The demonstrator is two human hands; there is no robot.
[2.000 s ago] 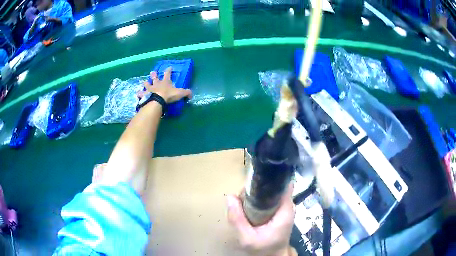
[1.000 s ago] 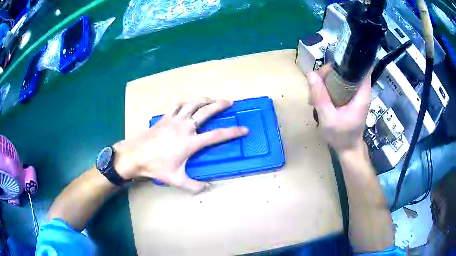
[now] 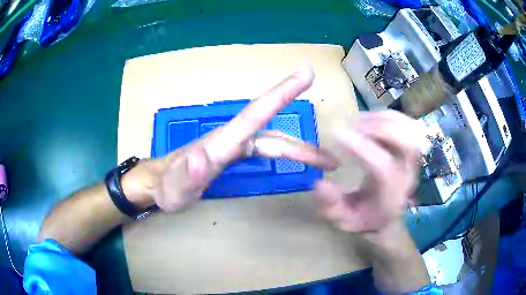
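The blue handheld device [image 3: 297, 121] lies back side up on the tan cardboard sheet [image 3: 230, 248], with its ribbed patch at the right. My left hand [image 3: 225, 138] is over the device, fingers apart, one pointing up and right and one reaching towards my right hand. It covers the device's middle. My right hand [image 3: 375, 167] is blurred, with curved fingers beside the device's right edge; I cannot tell if anything small is in it. The power screwdriver [image 3: 455, 69] hangs tilted at the upper right, out of my right hand.
The white-grey screw feeders [image 3: 380, 63] stand right of the cardboard. Other blue devices [image 3: 60, 20] lie at the upper left on the green bench [image 3: 75, 115]. Part of the pink fan [image 3: 3, 181] shows at the left edge. A few dark specks lie on the cardboard.
My right hand has let go of the screwdriver and moved down and left towards the device. My left hand has turned and no longer lies flat on the device.
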